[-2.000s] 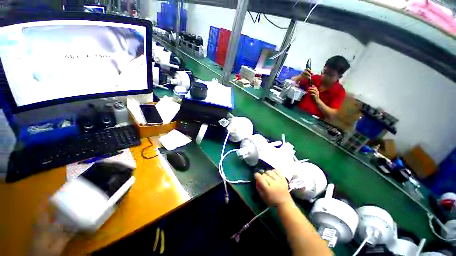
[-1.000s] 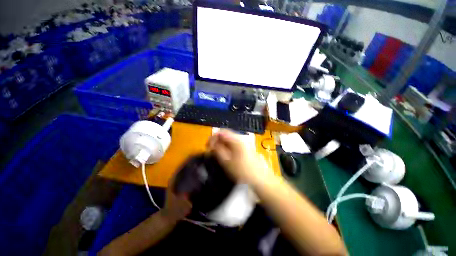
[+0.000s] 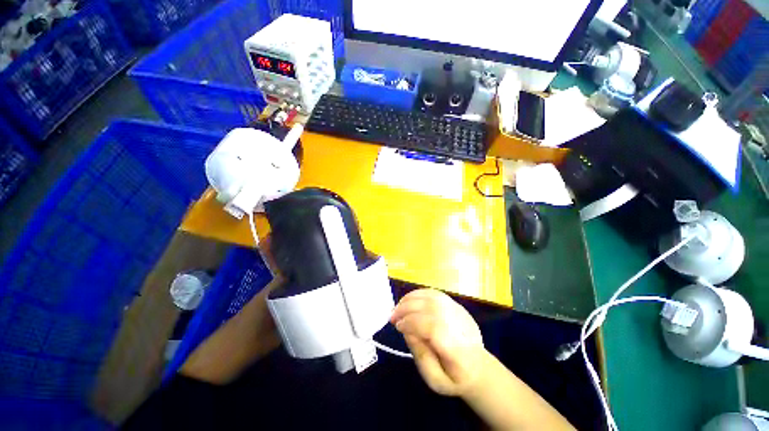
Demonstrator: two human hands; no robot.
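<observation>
A PTZ dome camera with a white housing, black head and flat white antenna is held tilted in front of the orange tabletop's near edge. My left hand holds it from the left and behind; most of the hand is hidden by the camera. My right hand is at the right of the housing, fingers curled. The camera's white pigtail cable runs into this hand; its connector end is hidden. A second dome camera rests at the tabletop's left edge, its cable hanging down.
A power supply, keyboard and monitor stand behind. A paper sheet with a pen lies before the keyboard. The mouse is right. More dome cameras with cables are on the green bench. Blue crates stand left.
The view has swung from the bench to the tabletop and tilted down. The held camera now shows upright-tilted with its antenna towards me. My right hand has moved from its black head to beside the housing.
</observation>
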